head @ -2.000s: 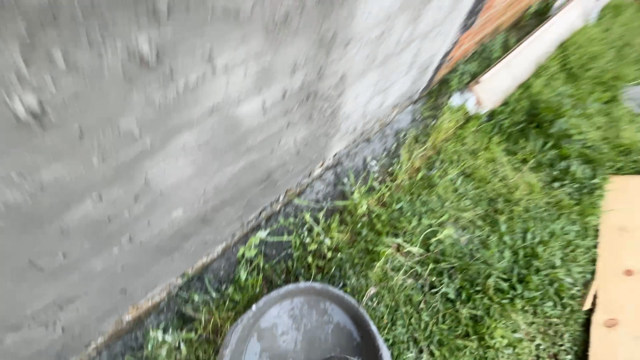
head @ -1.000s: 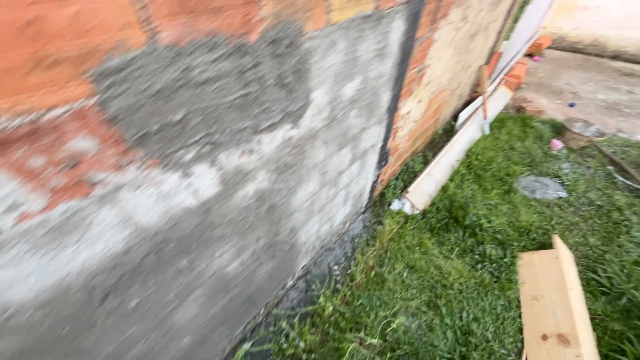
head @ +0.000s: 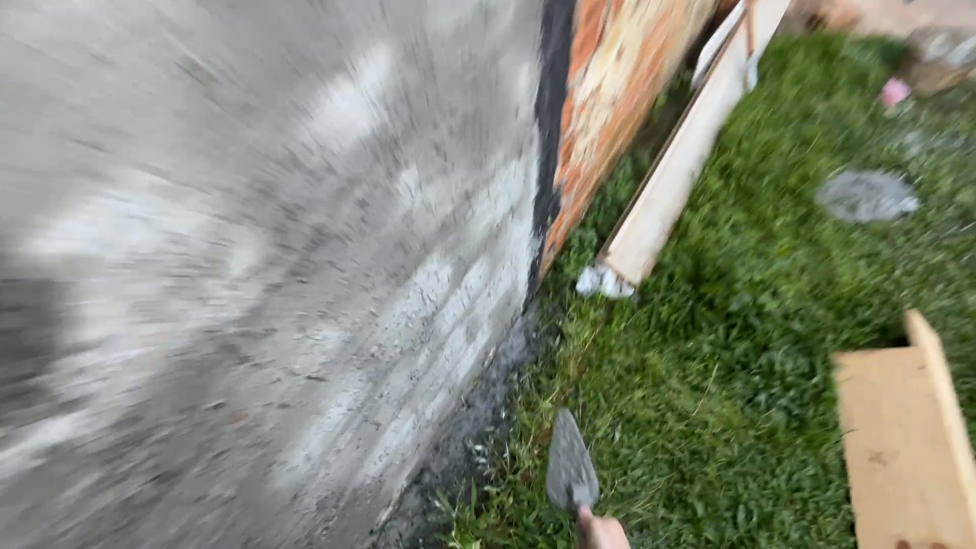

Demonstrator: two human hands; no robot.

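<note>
My right hand (head: 604, 534) shows at the bottom edge, right of centre, closed around the handle end of a pointed masonry trowel (head: 570, 465). The trowel's grey blade points up and away, over the grass beside the foot of the wall. Wet-looking grey mortar (head: 305, 305) covers the wall on the left, blurred in places. A dark vertical strip (head: 550, 130) separates it from bare orange brickwork (head: 602, 99). My left hand is out of view.
A long pale board (head: 679, 168) lies along the wall's base at the upper right. On the grass (head: 709, 427) are a wooden plank piece (head: 892, 450) at the right edge, a round grey patch (head: 868, 196) and a small pink thing (head: 894, 92).
My right hand and the trowel have come into view at the bottom. The round bucket seen two seconds ago is out of the frame. The view has swung about.
</note>
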